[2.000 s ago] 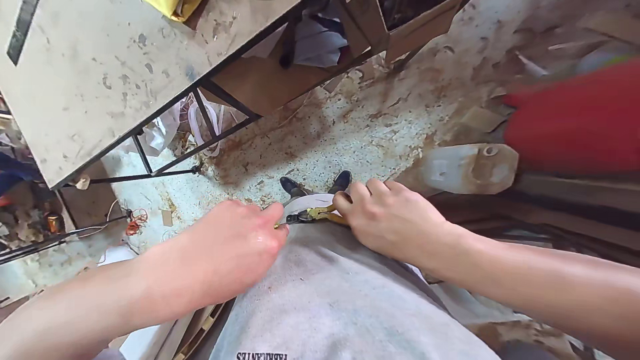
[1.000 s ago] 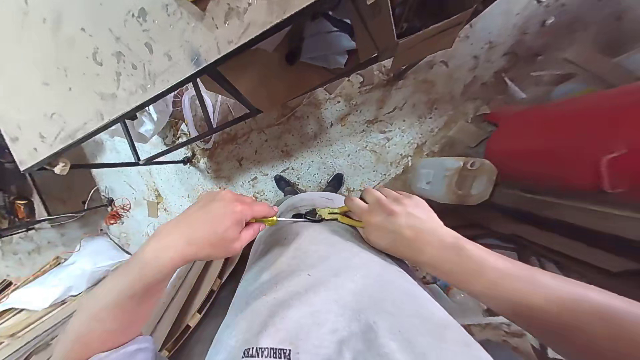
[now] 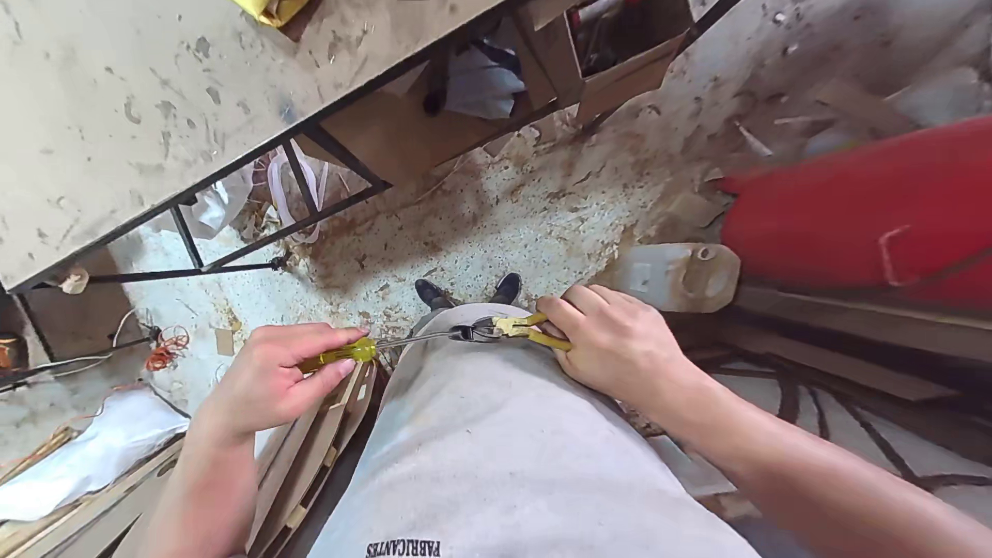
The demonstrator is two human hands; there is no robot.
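My left hand [image 3: 283, 376] grips the yellow handle of a screwdriver [image 3: 341, 355], whose metal shaft points right. Pliers with yellow handles [image 3: 535, 329] are held in my right hand [image 3: 612, 333]. Between the two tools, the screwdriver's tip meets a small dark metal piece [image 3: 465, 333] at the pliers' jaws; the piece is too small to name. Both hands are in front of my waist, over a light shirt or apron [image 3: 527, 434] that bears printed writing.
A stained worktable [image 3: 155, 116] with a black metal frame fills the upper left. A plastic jug [image 3: 682, 277] lies beside a large red object [image 3: 868, 217] on the right. Wooden boards [image 3: 310, 457] stand at lower left. Orange wire [image 3: 167, 349] and scraps litter the floor.
More of the screwdriver's yellow handle and shaft shows than two seconds ago, with my left hand farther from the pliers. The view has shifted somewhat.
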